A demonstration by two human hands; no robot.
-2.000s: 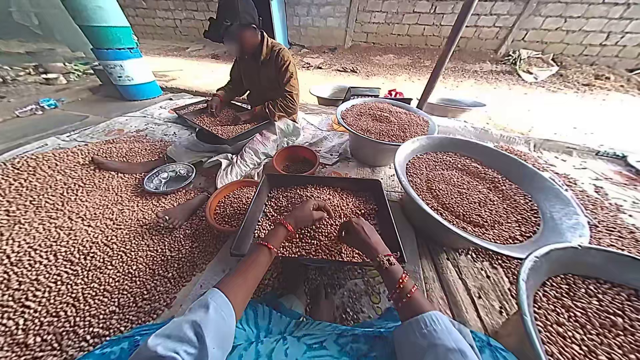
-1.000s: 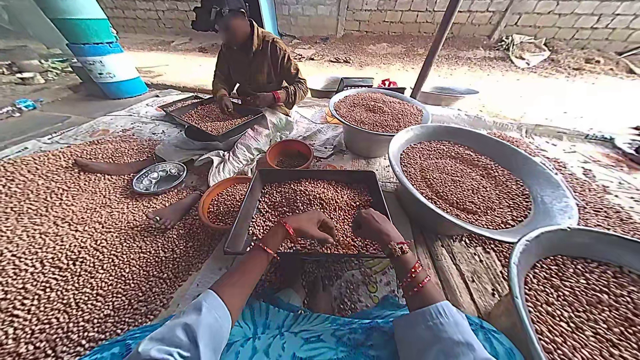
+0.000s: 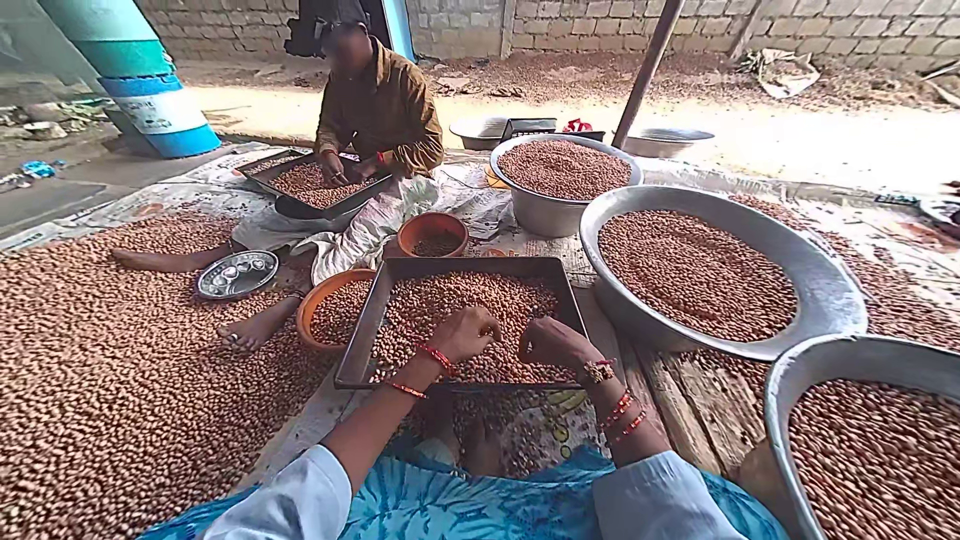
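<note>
A dark rectangular metal tray lies in front of me, filled with reddish-brown nuts or seeds. My left hand is over the middle of the tray, its fingers bent down at the nuts. Close to its right, my right hand hovers at the tray's right part with curled fingers; a gap parts the two. The fingertips of both are partly hidden, so whether either pinches a nut does not show. Red bangles circle both wrists. At the tray's left side stands an orange bowl of nuts, and behind it a smaller orange bowl.
Large metal basins of nuts stand on my right. Loose nuts cover the ground at left, beside a silver plate. Across from me a person sits with hands in another tray. A slanting pole rises behind the basins.
My hands have shifted slightly over the nuts and stay above the same tray. The person across has lowered their head and brought both hands down to their tray.
</note>
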